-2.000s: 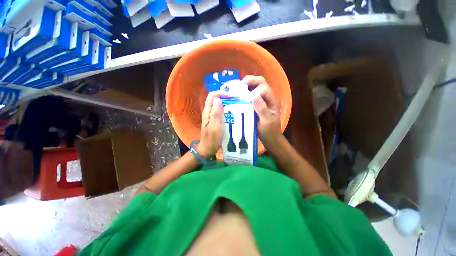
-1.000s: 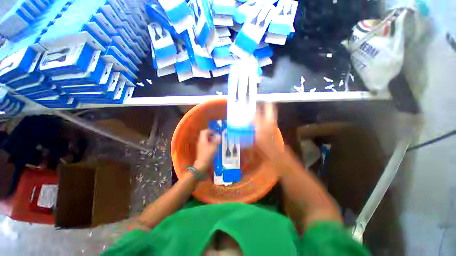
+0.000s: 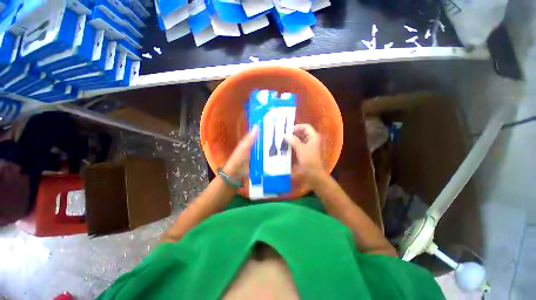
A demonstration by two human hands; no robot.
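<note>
A blue-and-white printed carton, with a picture of two dark cable-like items, is held upright over the round orange basket. My left hand is along the carton's left edge, its fingers partly hidden by the card. My right hand is at the right edge, with fingertips on the printed front. Another blue edge shows along the carton's left side; I cannot tell whether it is a second piece.
Stacked cartons stand at the table's left. A loose carton pile and white scraps lie on the dark table. Open cardboard boxes and a red stool are on the left floor. A white stand is at right.
A second ago my right hand was blurred, with a carton raised above the basket near the table edge. Now both hands are together on a carton over the basket, and the view has tilted down.
</note>
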